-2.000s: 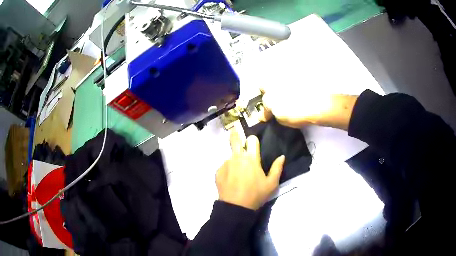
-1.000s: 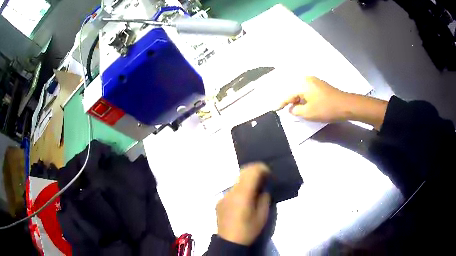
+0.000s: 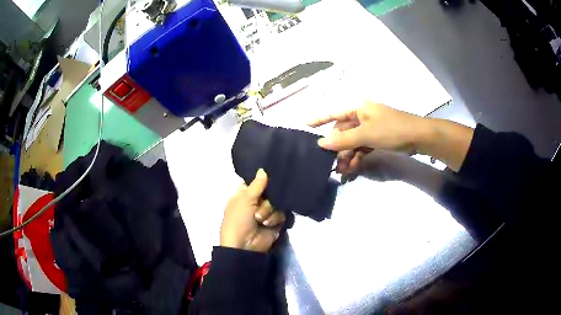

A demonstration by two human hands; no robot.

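Note:
A black fabric piece (image 3: 286, 163) is held up in front of the sewing machine head (image 3: 190, 58), over the white sheet. My left hand (image 3: 251, 215) grips its lower left edge, thumb on top and fingers curled beneath. My right hand (image 3: 375, 132) is at its upper right corner, thumb on the fabric and index finger stretched out to the left above it; the other fingers are partly under the edge. The small metal clamp parts (image 3: 243, 109) lie just beyond the fabric's top edge, with the dark curved bed slot (image 3: 298, 77) beside them.
A large pile of black pieces (image 3: 123, 227) lies at the left, beside a red-and-white bag (image 3: 42, 237). A pale cable (image 3: 92, 161) curves down the left side. Something bright red (image 3: 198, 278) is near my left sleeve. Another dark heap (image 3: 532, 52) is at the upper right.
The black piece has gone from lying under the clamp, to the sheet in front, to being held in both hands and turned. My left hand has moved left and up since one second ago.

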